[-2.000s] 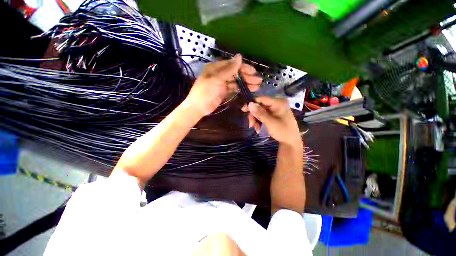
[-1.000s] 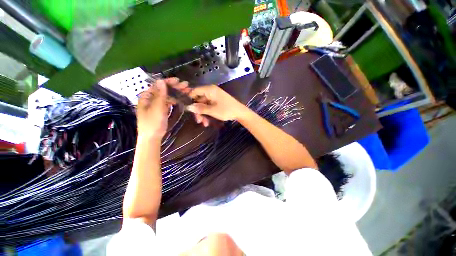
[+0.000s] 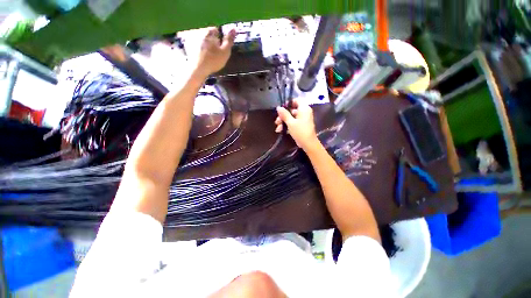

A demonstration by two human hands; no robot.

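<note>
My left hand (image 3: 215, 51) reaches up to the back of the dark mould block (image 3: 244, 61), fingers apart; I see nothing held in it. My right hand (image 3: 296, 121) is at the front edge of the perforated plate (image 3: 317, 96), its fingers closed on thin black cables (image 3: 283, 87) that run up to the mould block's right side. The flat bundle of black cables (image 3: 244, 186) lies across the brown bench, its stripped wire ends (image 3: 355, 157) at the right.
Coiled cables (image 3: 87, 128) lie at the left. Thick guide posts (image 3: 319, 52) flank the mould, under the green machine body (image 3: 145, 26). A metal profile arm (image 3: 364, 81), black rectangle (image 3: 421, 132) and blue-handled cutters (image 3: 423, 176) are at right. A white scrap bucket (image 3: 416, 250) stands below the bench edge.
My hands have moved apart: the left up to the mould block, the right to the cables at the plate's front edge. The small dark piece between them no longer shows. The view has shifted.
</note>
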